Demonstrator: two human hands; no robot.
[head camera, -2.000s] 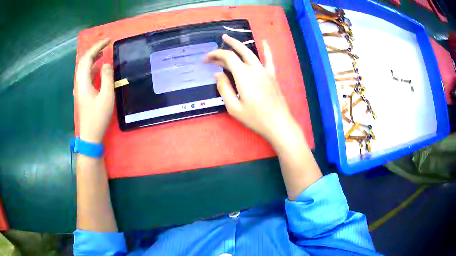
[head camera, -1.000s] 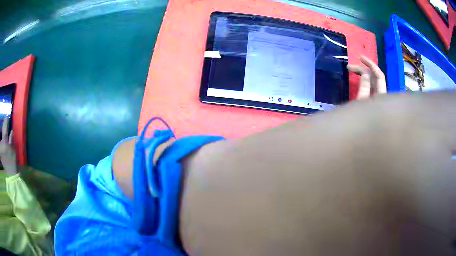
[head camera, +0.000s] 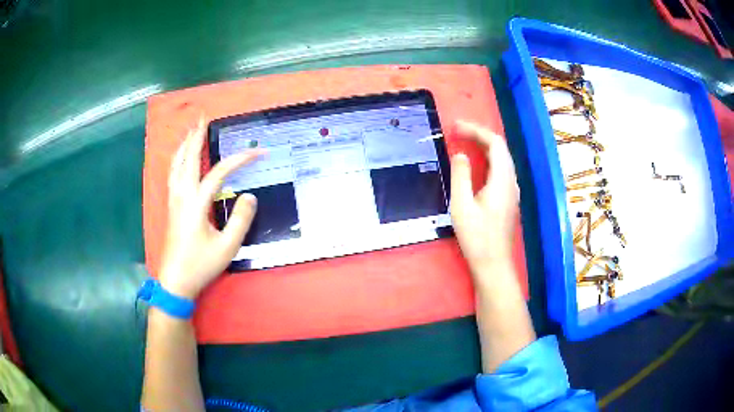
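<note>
The tablet computer (head camera: 336, 197) lies on the red-orange foam pad (head camera: 338, 310). Its screen shows a pale page with green and red dots on top and two dark blocks. A yellowish marker tab (head camera: 225, 194) sits at its left edge. My left hand (head camera: 201, 217), with a blue wrist strap (head camera: 167, 300), is over the tablet's left edge, index finger stretched over the screen near the green dot; contact cannot be told. It holds nothing. My right hand (head camera: 488, 197) is at the tablet's right edge, thumb and fingers apart, holding nothing.
A blue-rimmed tray (head camera: 555, 233) stands right of the pad. Orange-brown flex cables (head camera: 591, 173) line its left side, and small dark pieces (head camera: 667, 177) lie on its white liner. Part of another foam pad (head camera: 694, 24) shows at top right. The work surface (head camera: 72, 209) is green.
My left arm, which crossed the view a second ago, is back at the tablet's left. My right hand remains near the right edge. The screen has changed from a pale panel to a page with dots.
</note>
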